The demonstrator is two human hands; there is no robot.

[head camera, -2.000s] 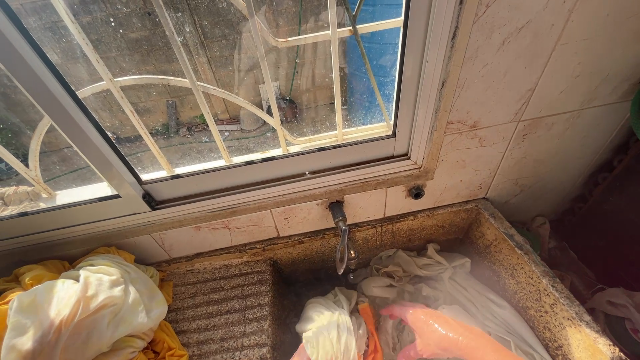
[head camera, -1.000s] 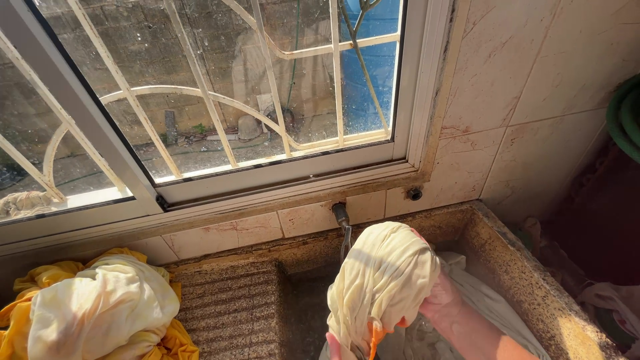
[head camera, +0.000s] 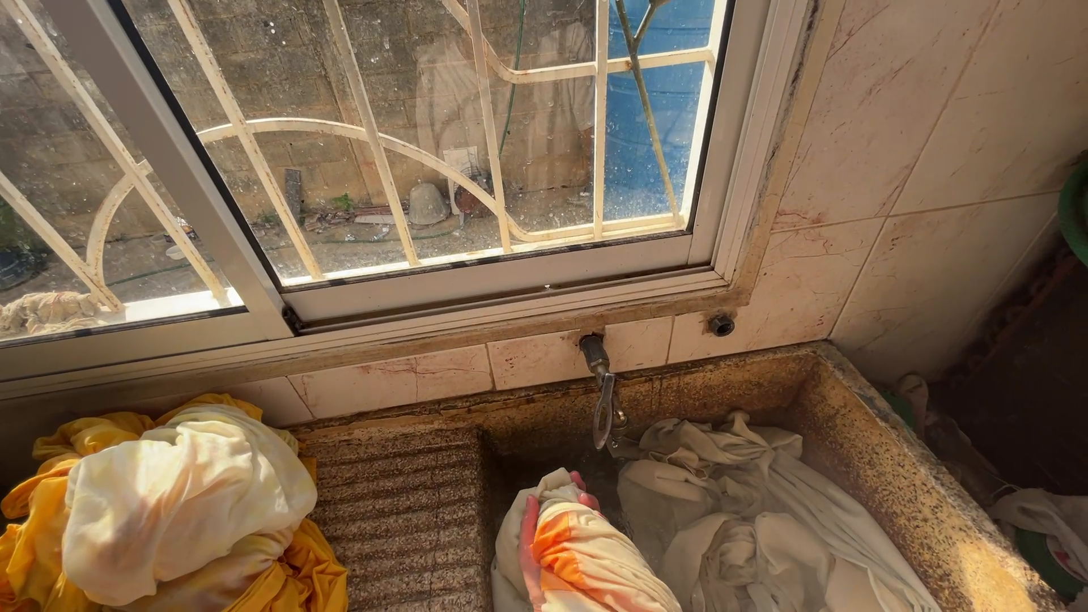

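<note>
A bunched cream cloth with an orange patch (head camera: 586, 548) is held at the lower middle, over the stone sink. A finger of my left hand (head camera: 529, 548) lies along its left side. At its upper right show fingertips of what seems to be my right hand (head camera: 586, 491), pressed on the fabric; the rest of both hands is hidden. To the right, wet off-white fabric (head camera: 756, 527) lies in folds in the sink. Above the held cloth, a metal tap (head camera: 602, 391) sticks out from the tiled wall.
A ribbed stone washboard (head camera: 399, 518) adjoins the sink's left side. Yellow and cream cloths (head camera: 187, 501) are heaped at the left. The sink's thick right rim (head camera: 926, 476) slopes toward the lower right. A sliding window with white bars (head camera: 501, 170) is above.
The bunched cloth, raised in front of the tap a second ago, is now lower, and its orange part faces up. The right forearm seen then is out of sight.
</note>
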